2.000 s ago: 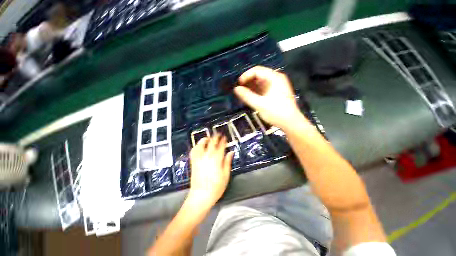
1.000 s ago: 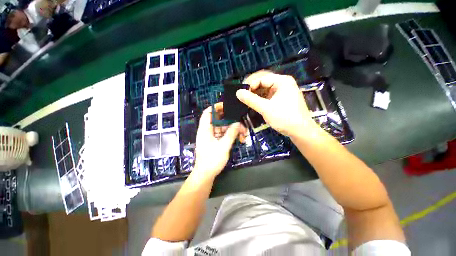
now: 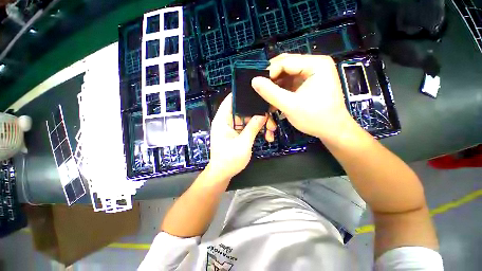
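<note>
My left hand [image 3: 232, 140] holds a phone housing [image 3: 238, 120] with a teal edge, its fingers around the lower end. A plain black screen piece [image 3: 247, 95] lies over the housing's upper part. My right hand [image 3: 312, 95] has its thumb on the screen piece; its other fingers are partly hidden behind. The two are above a shiny black tray [image 3: 394, 128] with rows of phone housings. A white lens carrier sheet [image 3: 164, 87] lies on the tray's left part, its bottom two cells pale. A housing with a whitish frame [image 3: 356, 80] lies at the tray's right.
A pile of white empty carrier sheets [image 3: 100, 122] lies left of the tray, beside a narrow sheet [image 3: 65, 159] and a whitish fan [image 3: 10, 135]. A dark crumpled clump [image 3: 417, 21] and small white card [image 3: 430, 85] are at right. A cardboard box [image 3: 79, 233] stands below the bench.
Both hands came together over the tray, with the housing and screen piece between them. Since one second ago, the screen piece sits more squarely over the housing. The view has shifted closer.
</note>
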